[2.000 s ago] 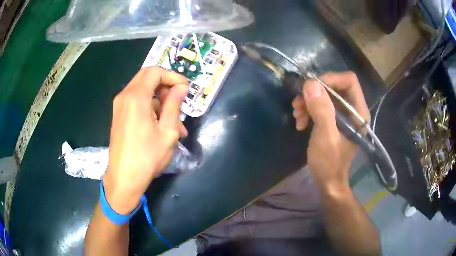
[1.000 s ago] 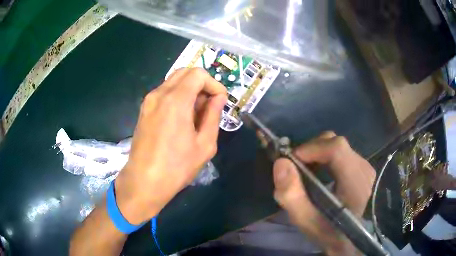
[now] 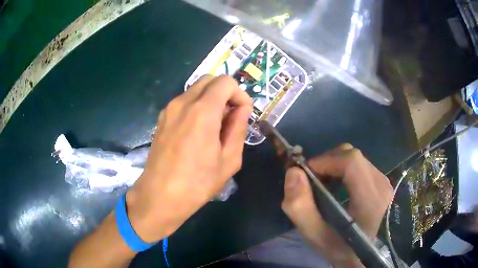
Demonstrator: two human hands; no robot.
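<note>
A white open socket housing (image 3: 300,84) lies tilted on the dark green bench, with a green circuit board (image 3: 255,72) and gold brass contact strips (image 3: 273,106) inside. My left hand (image 3: 202,133), with a blue strap (image 3: 126,224) at the wrist, covers the housing's lower left part. Its thumb and forefinger are pinched together; whatever is between them is hidden. My right hand (image 3: 343,201) holds a soldering iron (image 3: 327,199) like a pen. The iron's tip is at the housing's lower corner, by the end of the right brass strip.
A clear plastic hood (image 3: 335,42) hangs over the housing's upper right edge. A bagged white bundle (image 3: 102,170) lies at left. A worn pale rail (image 3: 50,57) curves at upper left. A black bin holds tangled brass strips (image 3: 432,191) at right, below a wooden board (image 3: 419,112).
The soldering iron has come from beside the housing to its lower corner. My left hand stays pinched at the housing. The view has shifted, and the hood sits further right in it.
</note>
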